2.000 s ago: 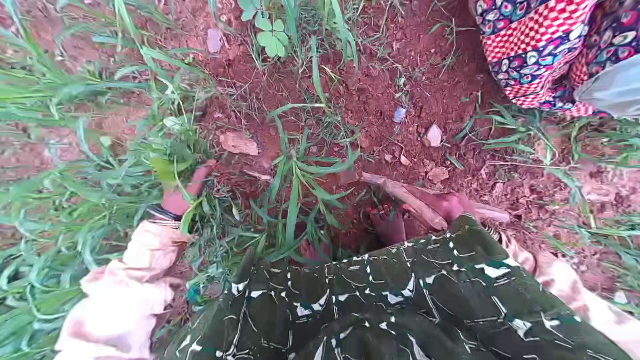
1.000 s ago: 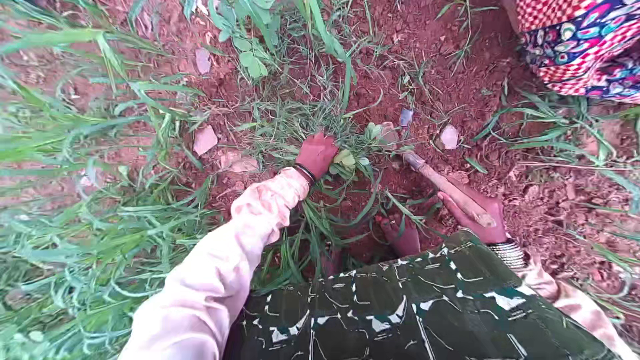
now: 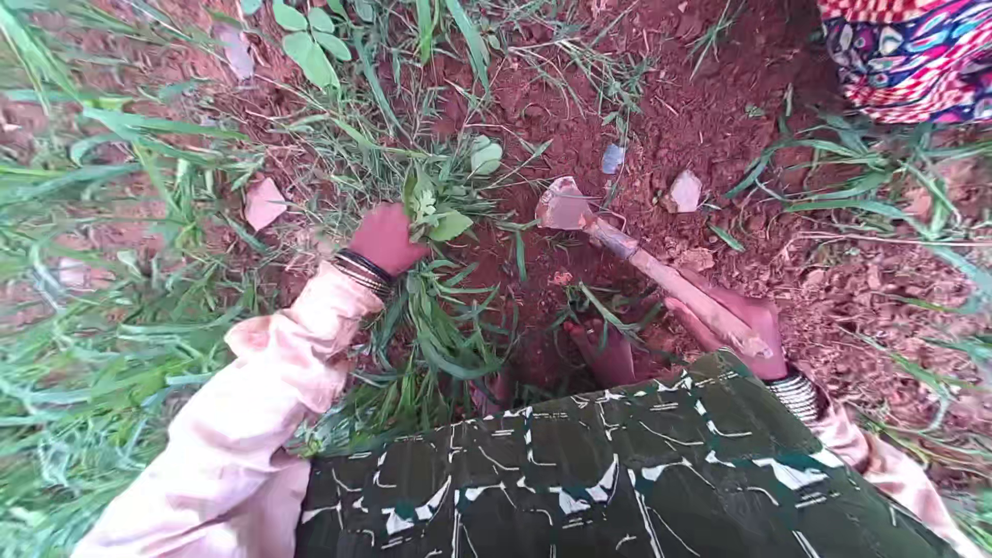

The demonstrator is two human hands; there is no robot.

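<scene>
My left hand (image 3: pixel 387 239), with dark bangles at the wrist, is closed around a bunch of green weeds (image 3: pixel 434 209) left of the middle. On the right, my right hand (image 3: pixel 732 314) grips the wooden handle (image 3: pixel 682 291) of a small hand hoe. Its flat, soil-coated metal blade (image 3: pixel 564 204) points up and left, close to the red soil, to the right of the weeds. Whether the blade touches the soil cannot be told. Long grass blades (image 3: pixel 449 325) lie below my left hand. My bare feet (image 3: pixel 604 353) show partly beneath the dark patterned cloth.
Pale stones lie at the left (image 3: pixel 264 204) and right (image 3: pixel 685 191), with a bluish fragment (image 3: pixel 612 159) between them. Tall grass (image 3: pixel 93 341) covers the left side. Patterned red and blue cloth (image 3: pixel 914 62) reaches in at the top right. Dark patterned cloth (image 3: pixel 589 488) spans my lap.
My left hand has moved in from the grass at the far left and now holds weeds. The hoe, lying flatter across before, now has its blade pointing up and left.
</scene>
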